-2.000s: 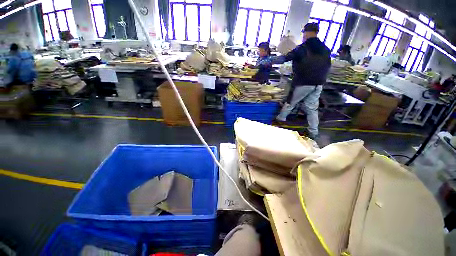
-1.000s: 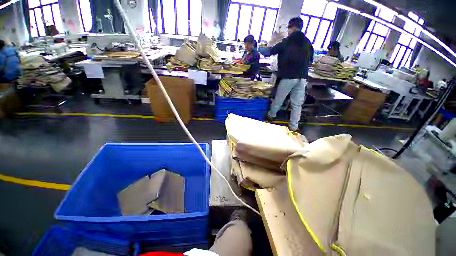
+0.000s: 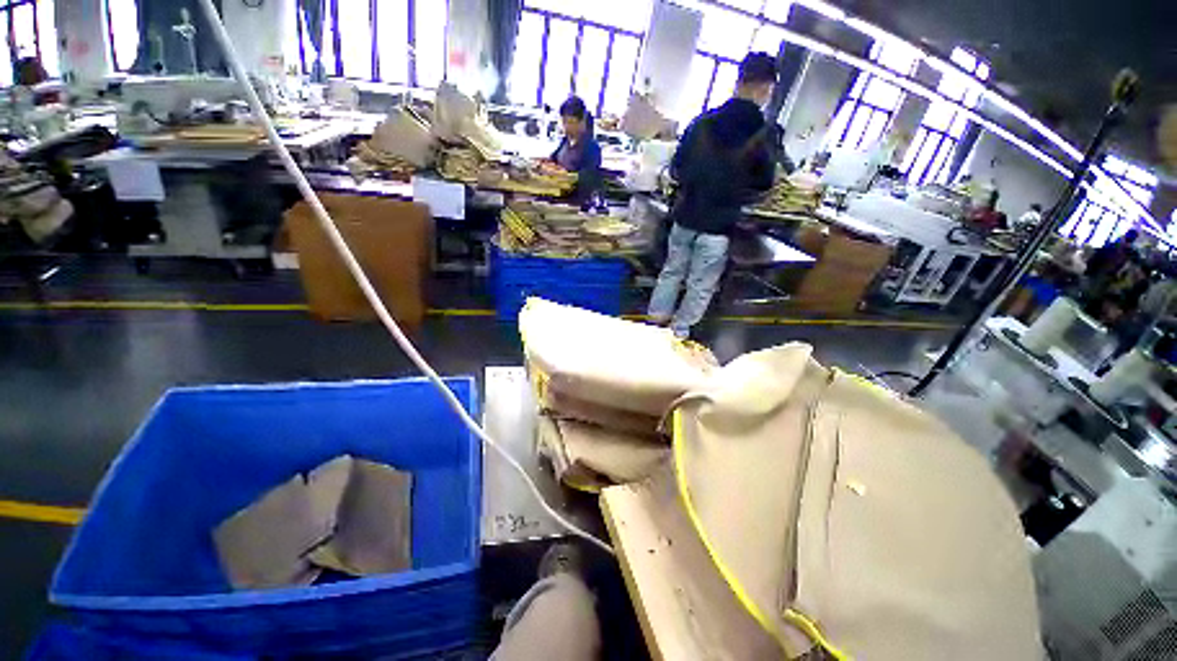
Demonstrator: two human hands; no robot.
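Note:
No hand is in the picture. A large beige bag panel (image 3: 904, 517) with yellow edge binding (image 3: 707, 536) lies spread and bulging over the worktable nearest me. Folded beige pieces (image 3: 613, 362) are piled behind it at the table's far end. The pale table board (image 3: 645, 581) shows at its left edge, with small dark bits on it. A blue plastic crate (image 3: 116, 517) stands on the left with a few beige pieces (image 3: 355, 517) inside.
A white hanging cable (image 3: 342, 245) crosses from upper left to the table. A dark pole (image 3: 1020, 265) and machine parts (image 3: 1123, 555) are at the right. A standing person (image 3: 723, 168) and a seated person (image 3: 578, 149) are beyond the aisle, near a carton (image 3: 362, 258).
The view has turned to the right, so the crate and panel sit further left and more machinery shows at the right. The standing person has turned and lowered an arm. The panel looks unchanged.

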